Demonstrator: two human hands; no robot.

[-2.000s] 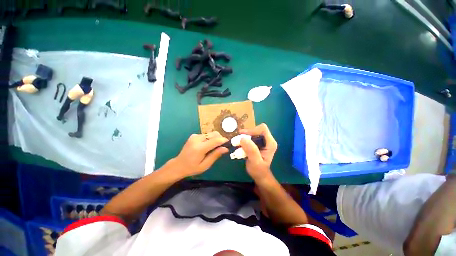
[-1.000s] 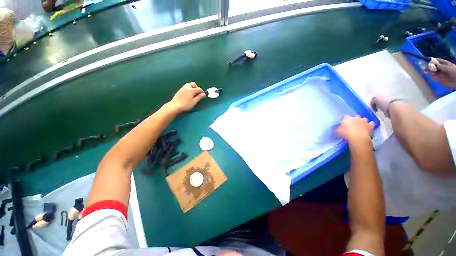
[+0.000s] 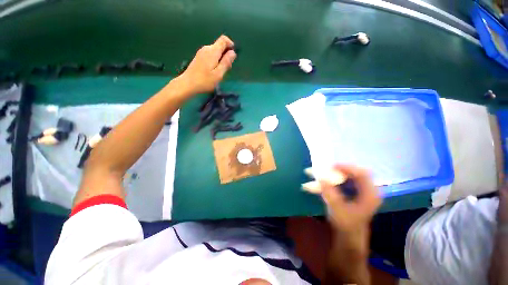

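My left hand (image 3: 209,65) reaches over the dark green belt, fingers bent together; a small dark bit shows at the fingertips, but I cannot tell whether it is held. My right hand (image 3: 352,200), blurred, holds a hip-and-thigh part (image 3: 326,181) in front of the blue tray; its two pale stubs point left. A pile of black leg parts (image 3: 220,111) lies below my left hand. A brown card (image 3: 228,172) with dark stains carries a white disc (image 3: 245,156). A white teardrop-shaped item (image 3: 269,123) lies above the card.
The blue tray (image 3: 448,150) has a white liner (image 3: 312,125) over its left edge. Two leg subassemblies (image 3: 305,65) and black legs (image 3: 146,65) lie on the belt. A white sheet (image 3: 150,189) with sample parts is at left. Another person's sleeve (image 3: 451,239) is at lower right.
My left hand has let go of the subassembly, which now lies on the belt. My right hand has left the tray and now holds a hip-and-thigh part. The view has turned.
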